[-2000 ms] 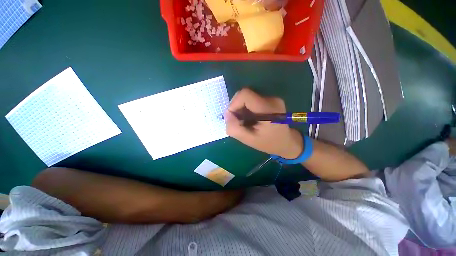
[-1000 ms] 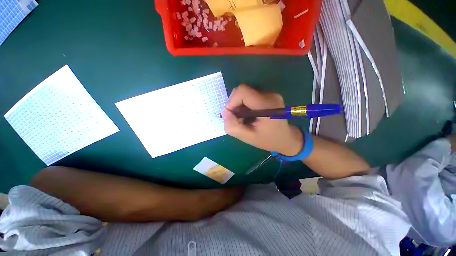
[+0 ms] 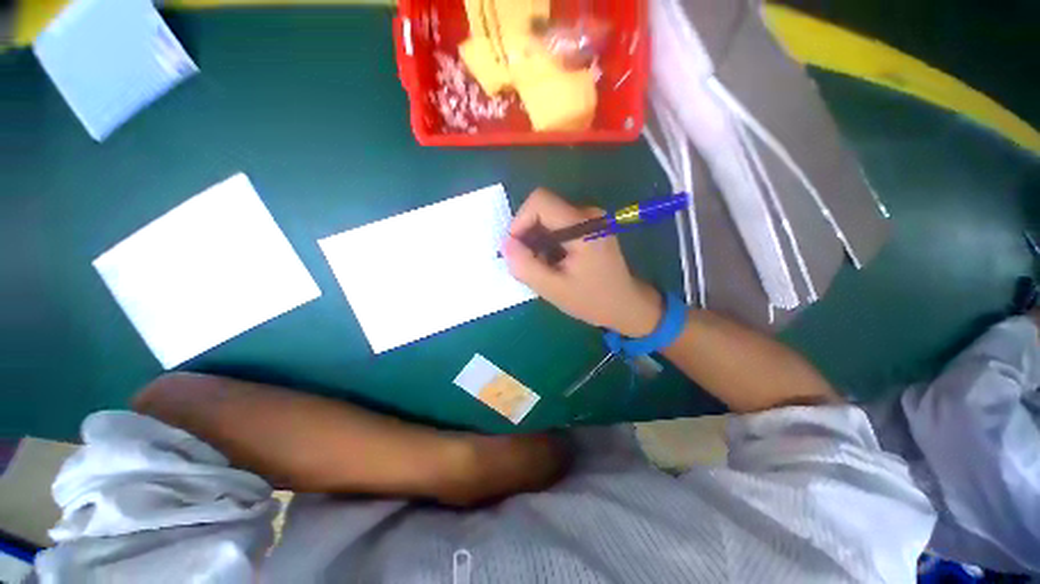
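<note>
A white gridded sheet (image 3: 416, 274) lies in front of me. My right hand (image 3: 570, 262), with a blue band on the wrist, grips a pen (image 3: 627, 215) with a dark barrel, gold band and blue end. Its tip is at the sheet's right edge, hidden partly by the fingers. My left forearm lies folded across near my body. My left hand (image 3: 530, 462) is dark and blurred at its end, and its fingers cannot be made out. A small white and orange card (image 3: 497, 389) lies between the sheet and my left hand.
Another white sheet (image 3: 205, 272) lies left, and a pale blue one (image 3: 112, 63) far left. A red bin (image 3: 530, 138) with yellow pieces and tiny whitish parts stands beyond. Grey-brown strips (image 3: 787, 194) fan out right. A thin metallic tool (image 3: 590, 374) lies near my right wrist. A person's sleeve (image 3: 983, 428) is at right.
The view has shifted and blurred, showing more of the far-left sheet. The pen's blue end now tilts further away from me. My right hand still holds the pen at the sheet's right edge.
</note>
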